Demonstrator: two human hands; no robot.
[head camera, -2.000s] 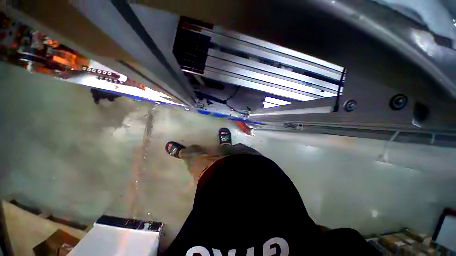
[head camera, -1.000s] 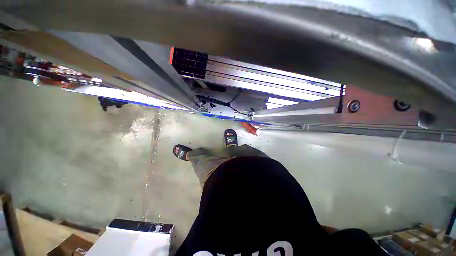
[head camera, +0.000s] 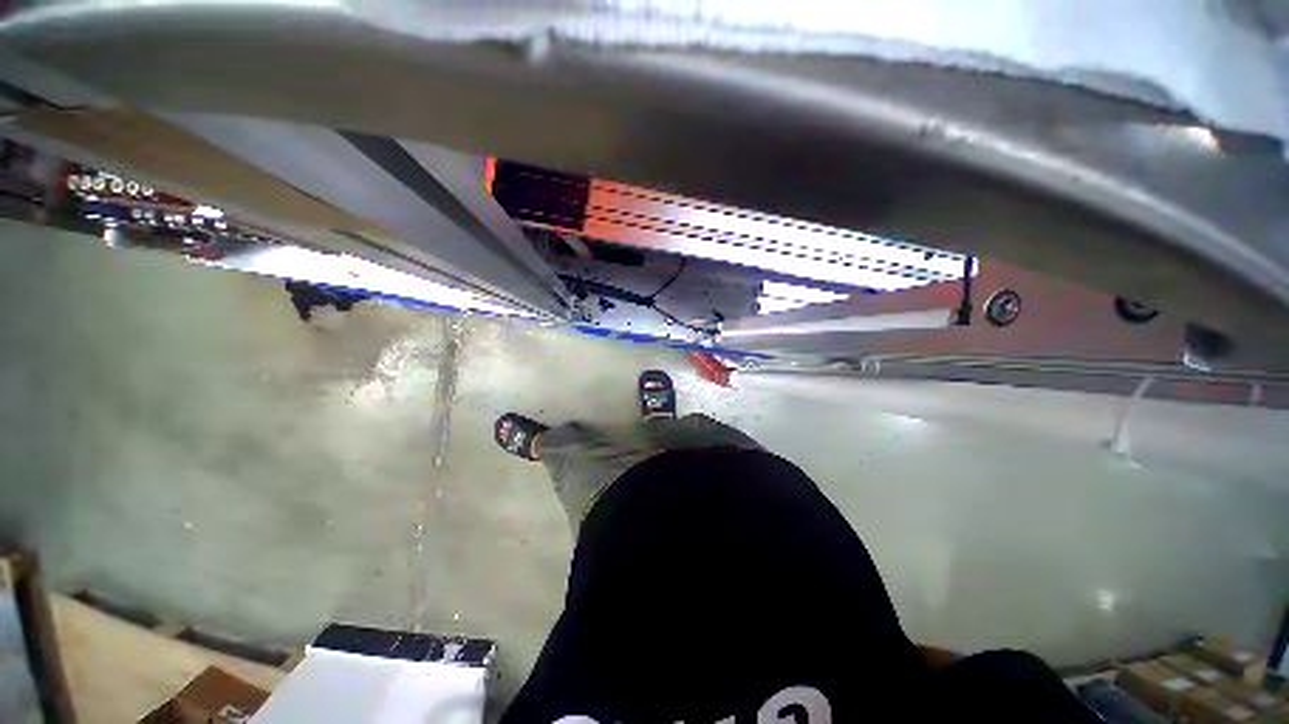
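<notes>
No hand shows in the head view; both are out of the picture. A broad grey metal edge point(head camera: 792, 120) curves across the top, close to the camera and blurred. Under it lies the machine's row of parallel silver-white bars point(head camera: 792, 234), its left part lit orange-red, with a dark block point(head camera: 544, 197) at its left end. A long silver frame rail point(head camera: 410, 212) runs down to the middle from the upper left. A side plate with round fittings point(head camera: 1002, 307) is at the right of the bars.
My body in black point(head camera: 721, 580) and my two feet in sandals point(head camera: 657, 393) are on the grey floor point(head camera: 255, 467). A white box point(head camera: 375, 690) with a dark edge is at the bottom left, near a wooden pallet point(head camera: 134, 651). Cardboard boxes point(head camera: 1187, 682) are at the bottom right.
The view has shifted, so the grey edge covers more of the top and the bars sit lower. An orange-red glow now lies on the left part of the bars.
</notes>
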